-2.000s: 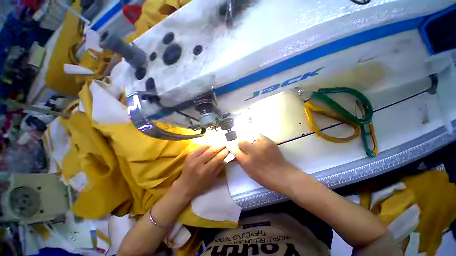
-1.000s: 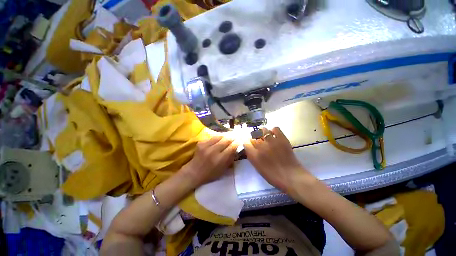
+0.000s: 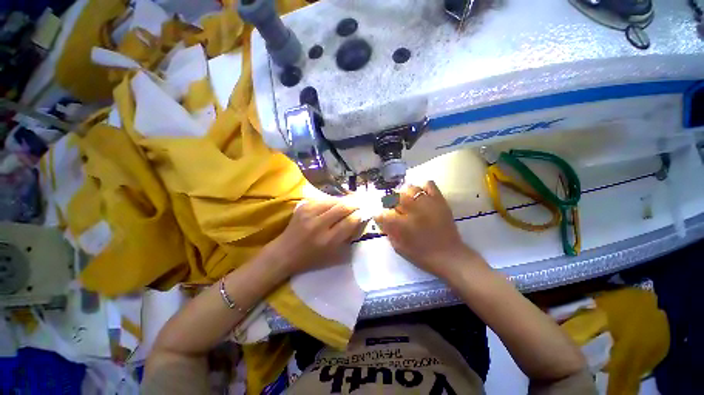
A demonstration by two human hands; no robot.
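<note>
Both bare hands are at the presser foot and needle (image 3: 390, 199), under the bright lamp. My left hand (image 3: 328, 231) rests at the right end of the yellow fabric (image 3: 224, 177), its fingertips at the glare left of the foot. My right hand (image 3: 421, 224) is just right of the needle, fingers bent down, with a ring on one finger. The fingertips of both hands are washed out by the light, so what they pinch is hidden. A white fabric panel (image 3: 332, 293) with a yellow edge hangs over the table edge below my left forearm.
The white sewing machine head (image 3: 494, 69) spans the top. Thread snips with green and yellow loop handles (image 3: 571, 204) lie right of the needle. Yellow and white cloth (image 3: 633, 332) is low at right. A beige second machine (image 3: 35, 266) stands far left.
The camera view has shifted, moving the machine head rightward in the picture since two seconds ago. Both hands stay beside the needle; the heaped fabric has shifted slightly.
</note>
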